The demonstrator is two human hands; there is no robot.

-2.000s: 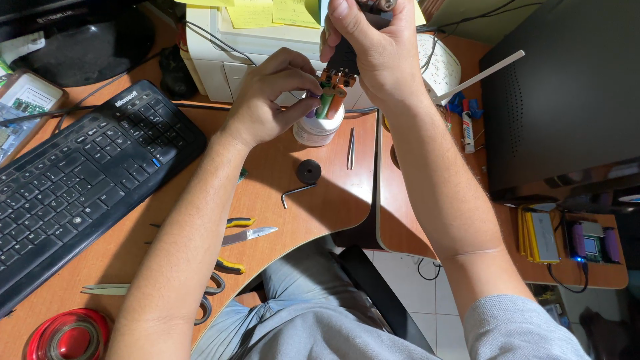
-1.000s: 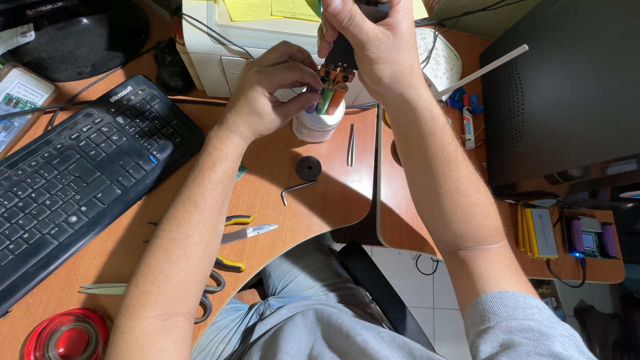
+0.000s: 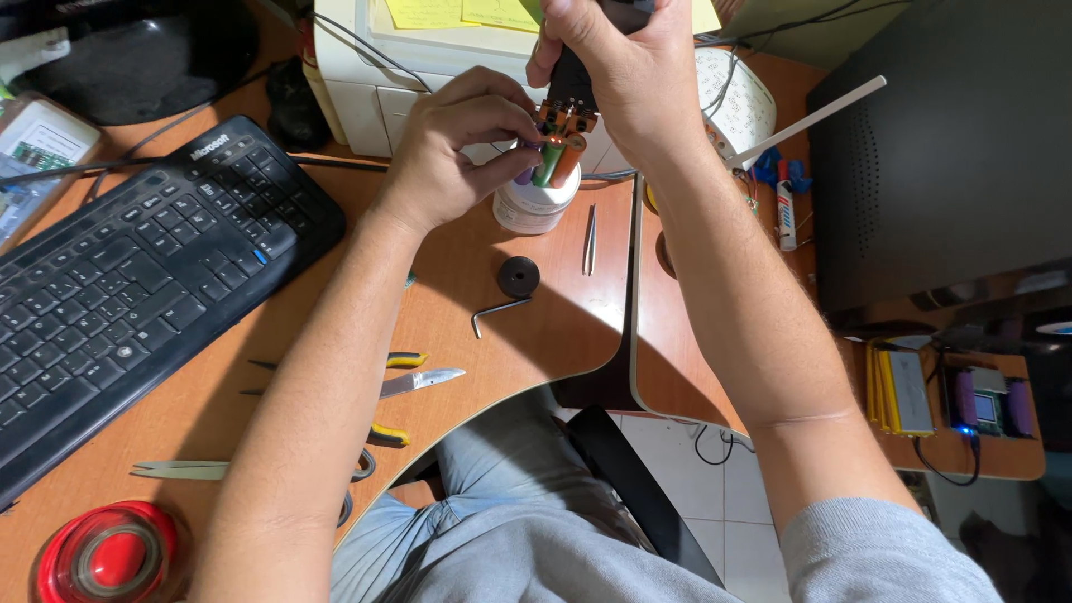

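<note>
My right hand (image 3: 636,84) grips a black handheld tool (image 3: 573,82), its copper-coloured tips pointing down at the tops of several cylindrical battery cells, among them a green one (image 3: 548,165) and an orange one (image 3: 569,161). A small orange glow shows where the tips meet the cells. The cells stand on a white round jar (image 3: 536,205). With thumb and fingers pinched beside the purple cell (image 3: 525,173), my left hand (image 3: 469,142) holds a thin strip against the cell tops; its far end is hidden by the fingers.
Tweezers (image 3: 590,241), a black round disc (image 3: 518,276) and a hex key (image 3: 494,311) lie below the jar. A knife (image 3: 423,381), yellow-black handles (image 3: 389,435) and scissors (image 3: 180,470) lie around my left forearm. A keyboard (image 3: 151,276) is at left, a white printer (image 3: 360,92) behind, a dark monitor (image 3: 930,167) at right.
An orange glow shows at the cell tops now, where none is plain earlier. Both hands keep nearly the same place.
</note>
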